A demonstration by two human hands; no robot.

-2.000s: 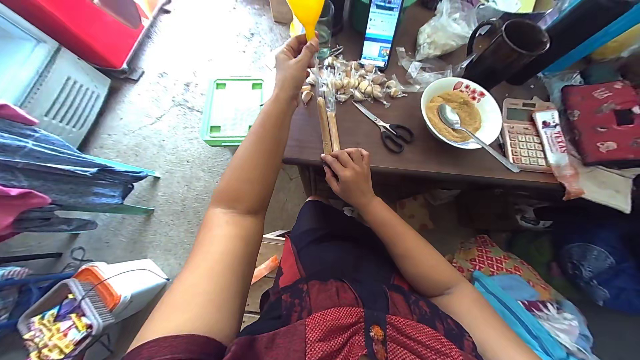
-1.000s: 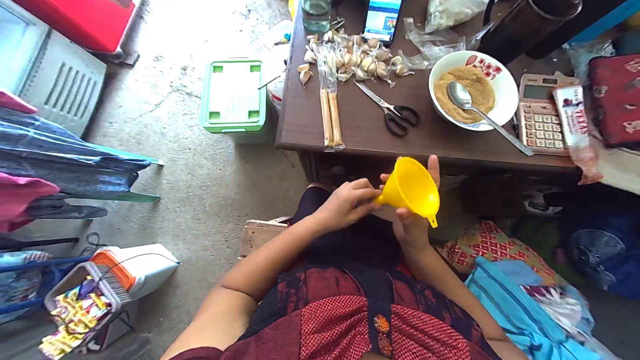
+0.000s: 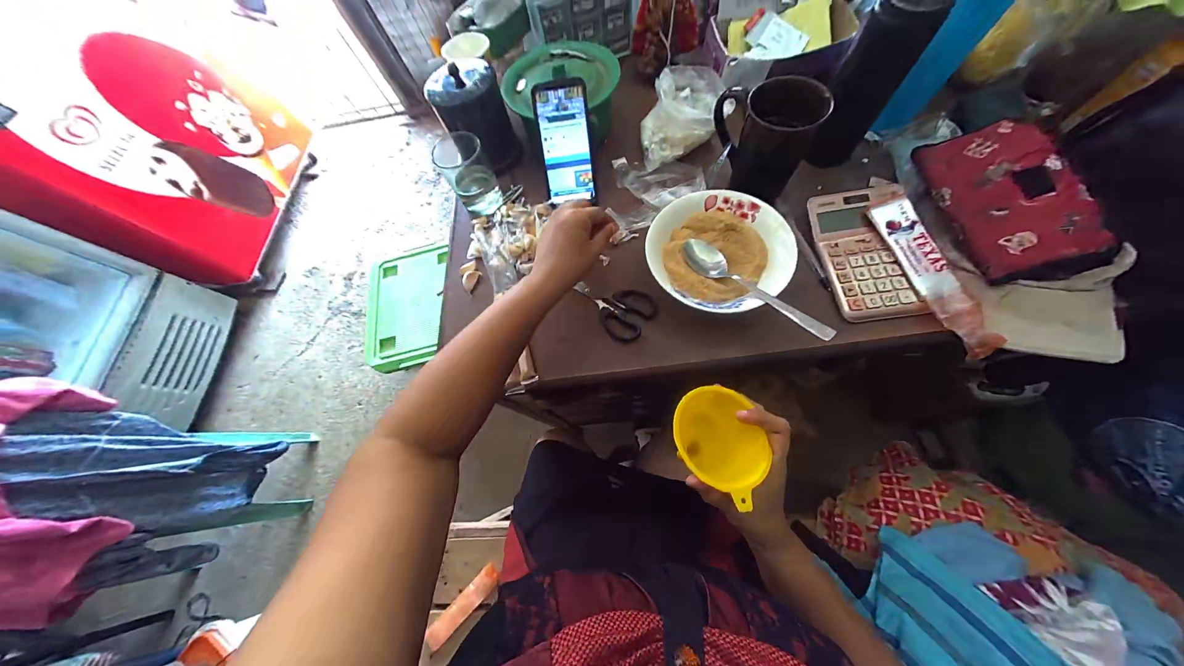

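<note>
My right hand (image 3: pixel 763 462) holds a yellow plastic funnel (image 3: pixel 721 439) by its rim, below the table's front edge. Stretched over the table, my left hand (image 3: pixel 573 242) is at the lower edge of an upright smartphone (image 3: pixel 564 139); its fingertips are partly hidden. Beside and partly behind that hand lie small twisted plastic packets (image 3: pixel 509 236). Black-handled scissors (image 3: pixel 624 313) lie nearer the front edge. To their right, a white bowl (image 3: pixel 659 245) contains light brown powder (image 3: pixel 740 245) with a metal spoon (image 3: pixel 708 261) resting in it.
A drinking glass (image 3: pixel 470 180) and a green lidded container (image 3: pixel 601 69) stand at the back left. Behind the bowl are a dark mug (image 3: pixel 786 116) and a plastic bag (image 3: pixel 680 116). A calculator (image 3: pixel 865 268) and a red patterned pouch (image 3: pixel 1017 199) lie at the right.
My left hand has moved from the funnel over the body to the phone on the table. The funnel stays in my right hand. The view has shifted towards the table's back.
</note>
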